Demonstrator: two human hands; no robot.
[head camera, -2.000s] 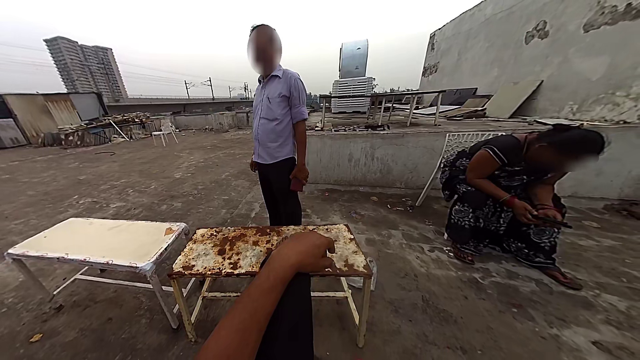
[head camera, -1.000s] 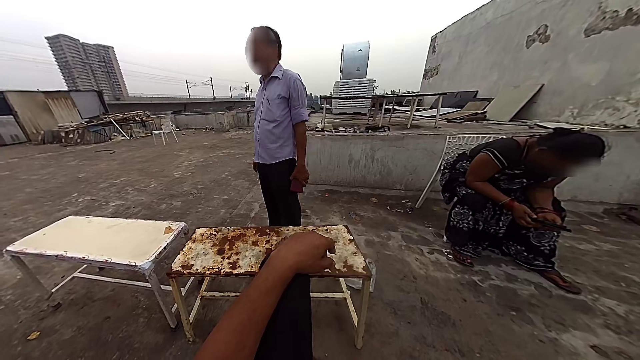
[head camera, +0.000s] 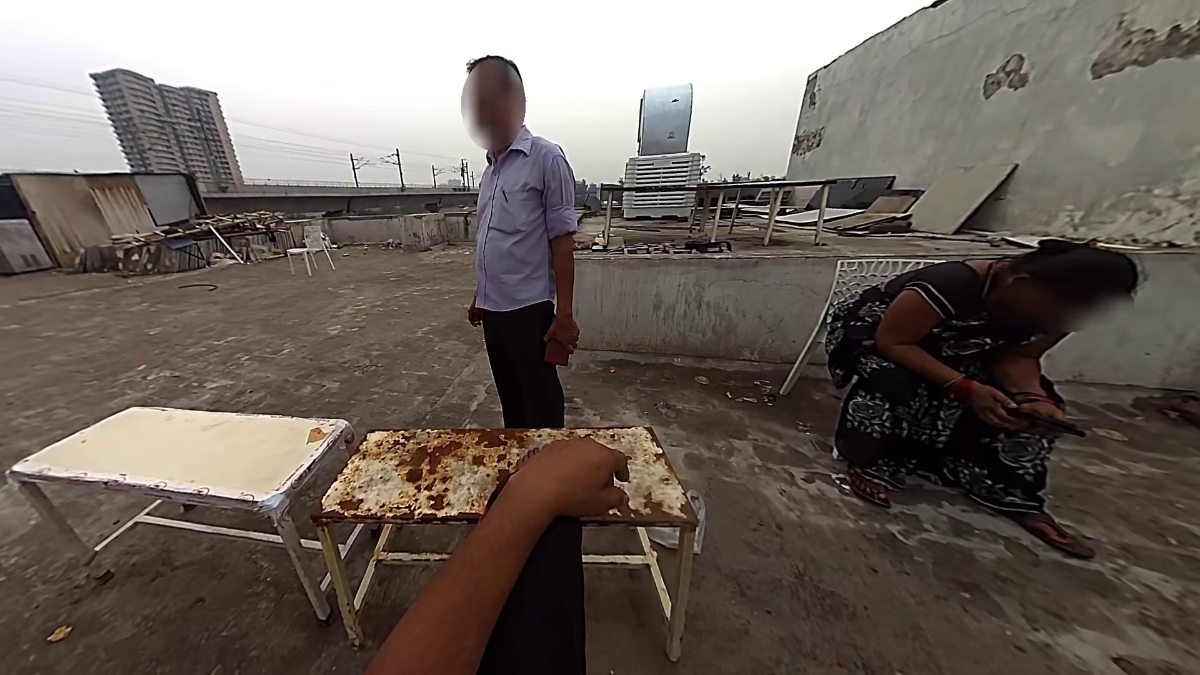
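Note:
My left hand (head camera: 572, 476) reaches in from the bottom, back upward and fingers bent. It lies over my dark-trousered leg (head camera: 539, 591) and, in the view, in front of a rusty metal-topped bench (head camera: 422, 473). Nothing shows in its grasp, but its palm and most fingertips are hidden. Whether it touches the bench top cannot be told. The bench has flaking white paint and cream legs. To its left stands a low table with a cream top (head camera: 169, 450) and a wrapped edge. My right hand is out of view.
A person in a lilac shirt (head camera: 525, 220) stands behind the bench, holding a dark red object (head camera: 557, 352). At right, another person (head camera: 947, 375) sits bent forward on a white chair (head camera: 816, 352), holding a dark object. Behind them runs a low concrete wall (head camera: 675, 309).

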